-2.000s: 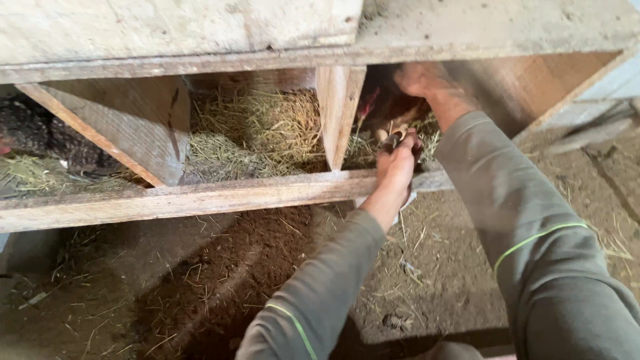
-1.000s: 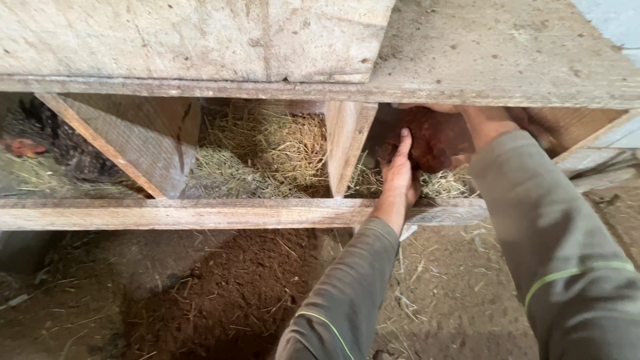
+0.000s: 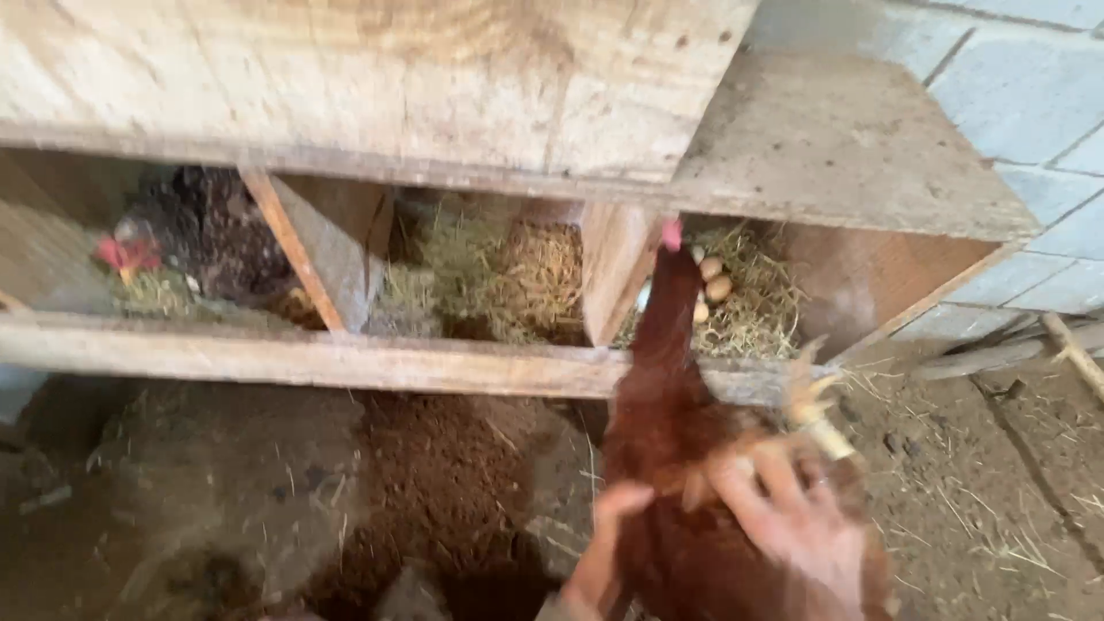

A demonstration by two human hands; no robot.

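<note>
A reddish-brown hen [image 3: 664, 414] is outside the nest box, between my hands, its neck stretched up over the front board and its yellow feet out to the right. My left hand [image 3: 604, 535] presses on its left side, the thumb raised. My right hand [image 3: 789, 517] lies over its back and right side with bent fingers; motion blurs it. Behind the hen's neck, several eggs [image 3: 716, 285], brown and pale, rest on straw [image 3: 763, 302] in the right compartment of the wooden nest box [image 3: 483, 366].
A dark speckled hen [image 3: 220, 233] with a red comb sits in a left compartment. Straw [image 3: 483, 267] fills the middle one. A wooden top board [image 3: 845, 138] overhangs the right compartment, beside a block wall [image 3: 1018, 95]. Sticks [image 3: 1074, 349] lie on the dirt floor at right.
The reddish-brown hen was inside the right compartment with my hands around it; now it is out in front, held between them. The eggs there have come into clear sight. The view has shifted.
</note>
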